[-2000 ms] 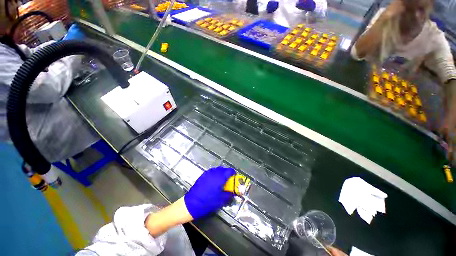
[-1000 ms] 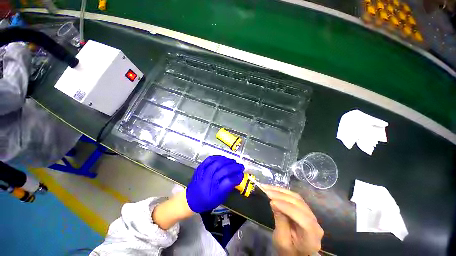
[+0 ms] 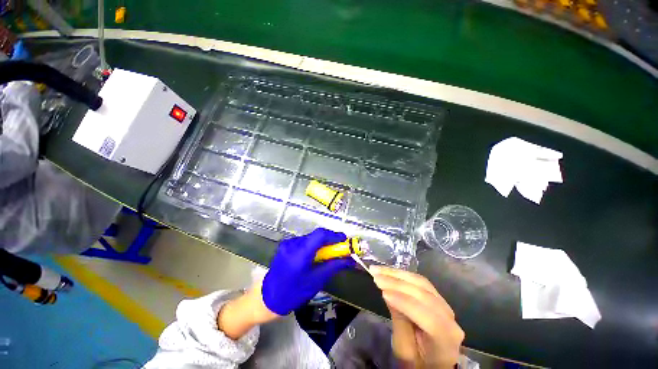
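Observation:
My left hand (image 3: 301, 272), in a blue glove, holds a yellow unit (image 3: 333, 251) with a black band, above the front edge of the clear tray. My right hand (image 3: 418, 306), bare, pinches a thin white cotton swab (image 3: 363, 264); its tip meets the end of the unit. A second yellow unit (image 3: 324, 195) lies in a pocket of the clear blister tray (image 3: 274, 155). A clear cup (image 3: 459, 231) stands right of the tray.
Two white wipes, an upper one (image 3: 524, 169) and a lower one (image 3: 554, 284), lie right of the cup. A white box (image 3: 135, 122) with a red switch and black hose (image 3: 50, 74) stands left. The green conveyor (image 3: 346, 47) runs behind. A neighbour's sleeve (image 3: 25, 133) is at far left.
Since two seconds ago, my right hand came from the cup to the held unit with the swab, and a unit now lies in the tray. In the last second, the held unit turned more sideways.

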